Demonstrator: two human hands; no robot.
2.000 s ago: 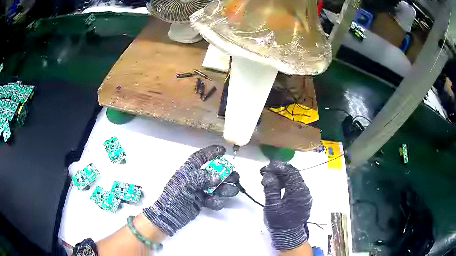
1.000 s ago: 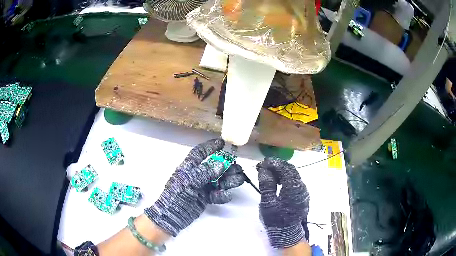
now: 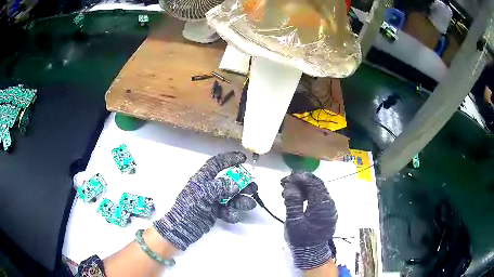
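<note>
My left hand [image 3: 208,195], in a mottled grey knit glove, holds a small green-and-white circuit board [image 3: 237,179] between thumb and fingers. The board is just below the dark iron tip [image 3: 254,157] under the white column [image 3: 270,103]; a small gap shows between them. A black cable [image 3: 266,210] runs from the board towards my right hand [image 3: 310,216], gloved the same way. The right hand's fingertips are pinched together on a very thin solder wire [image 3: 349,175] that comes from the right. The fingertips' exact grip on it is hard to see.
Several loose circuit boards [image 3: 124,158] lie left on the white sheet [image 3: 179,157]. A board stack [image 3: 15,111] is on the black mat. Behind are the wooden stand [image 3: 162,81], small black parts [image 3: 217,91] and a fan [image 3: 197,11]. A cable pile [image 3: 449,238] and grey post [image 3: 433,108] are right.
The held board was up against the tip one second ago and is now slightly lower, apart from it. On the far green bench, small boards have shifted position.
</note>
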